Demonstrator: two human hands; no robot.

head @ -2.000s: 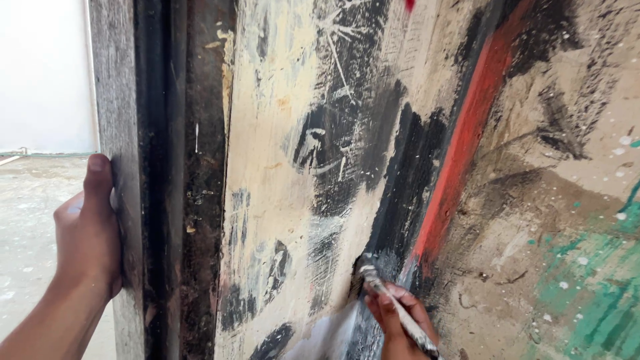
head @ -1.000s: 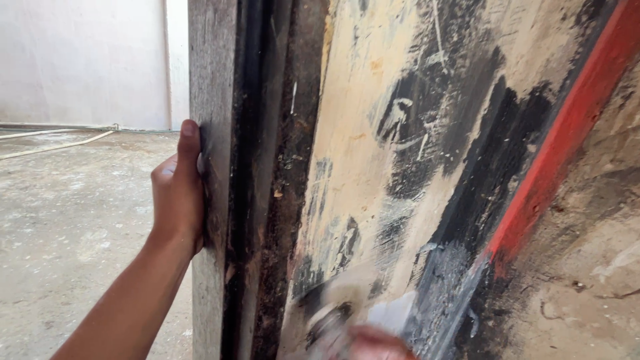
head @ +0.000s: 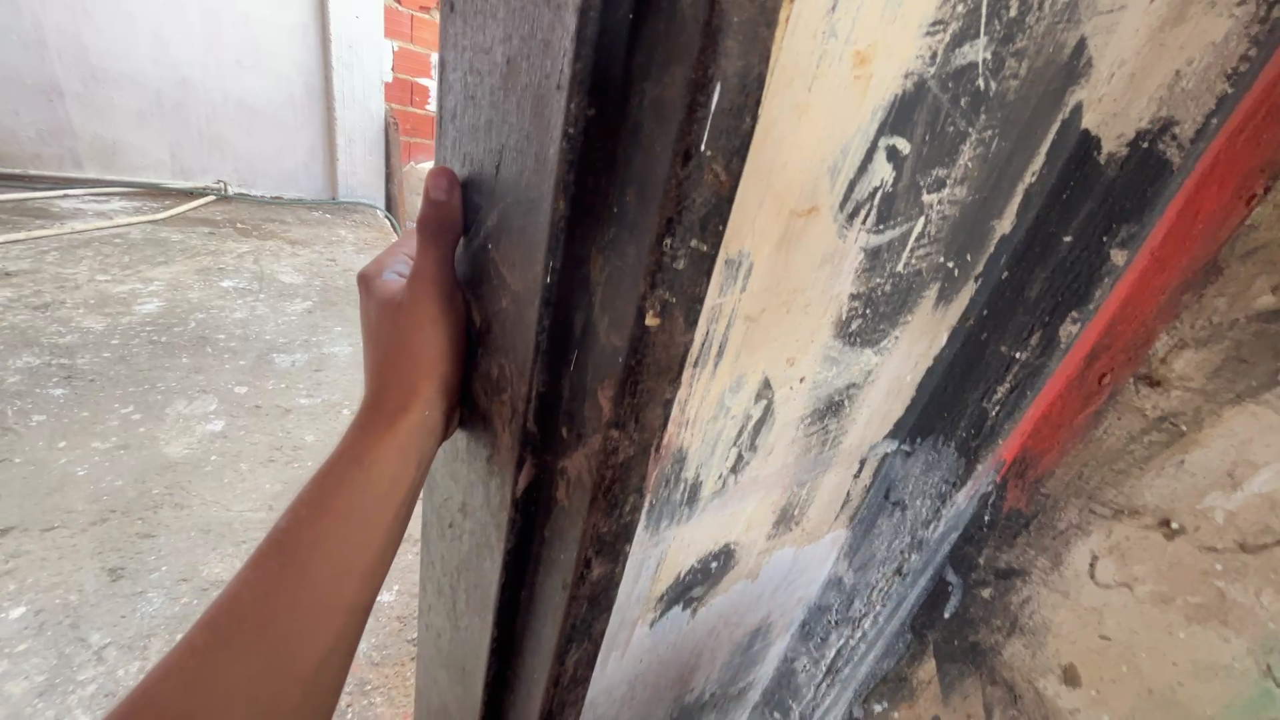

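Observation:
My left hand rests against the outer edge of a dark wooden door frame, thumb up along its face; the other fingers are hidden behind it. Right of the frame runs a wall strip in cream paint with black smears. Fresh-looking grey-white paint covers the lower part of the strip and the black band beside it. A red painted stripe slants down to the top of that grey paint. My right hand is out of view, and so is the paintbrush.
Past the frame lies a paint-spotted concrete floor. Pale hoses lie along the foot of a white wall, near red bricks. At the lower right is rough, bare plaster.
My right hand, seen with a paintbrush at the black band two seconds ago, moved down and left the view. My left hand stays on the frame. The view has swung left.

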